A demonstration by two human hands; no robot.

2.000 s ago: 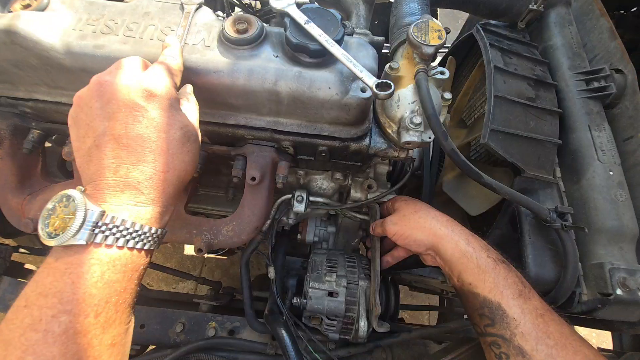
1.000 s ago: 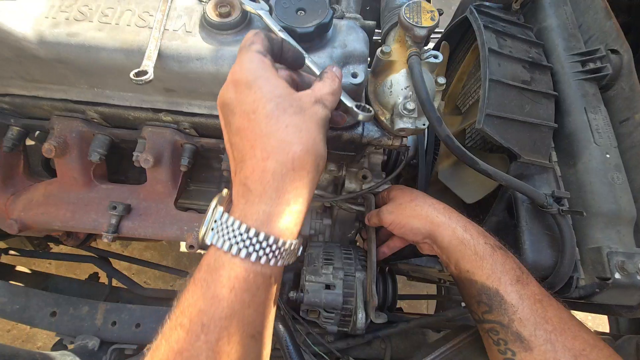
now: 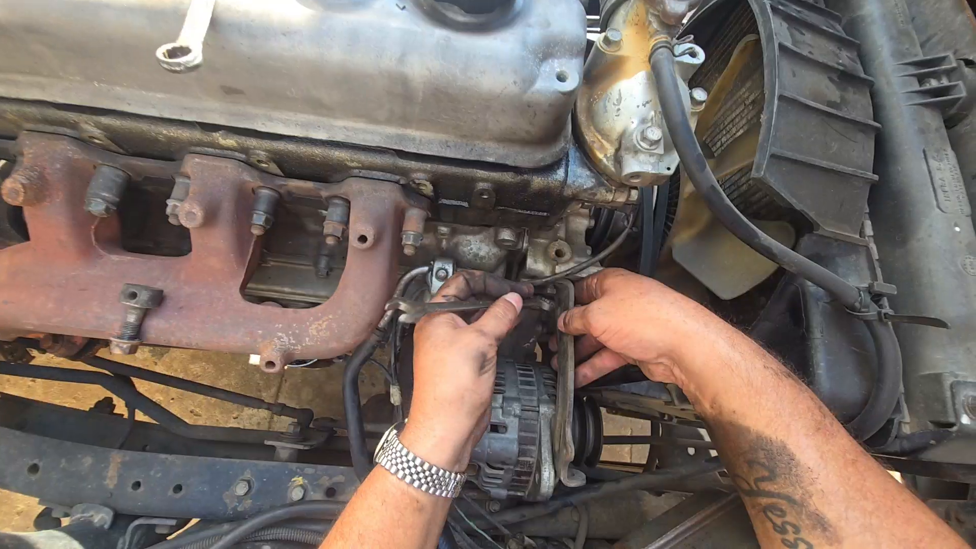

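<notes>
My left hand (image 3: 465, 343), with a metal-banded watch on its wrist, grips a combination wrench (image 3: 450, 306) that lies level above the alternator (image 3: 515, 431). The wrench's right end is at the upper part of a metal adjusting bracket (image 3: 565, 381); how it fits there is partly hidden. On the bracket's right side, my right hand (image 3: 621, 324) has its thumb and fingers against the metal near the top. Its fingertips are partly hidden behind the bracket. A second wrench (image 3: 183, 49) rests on the valve cover (image 3: 343, 84).
A rusty exhaust manifold (image 3: 191, 282) runs along the left. To the right are a black hose (image 3: 709, 183), a fan shroud (image 3: 816, 114) and the radiator's side (image 3: 926, 229). A frame rail (image 3: 152, 473) with holes crosses the lower left.
My left hand first pointed at the valve cover, then took the wrench lying there and has brought it down to the bracket. My right hand has stayed by the bracket. The view is closer now.
</notes>
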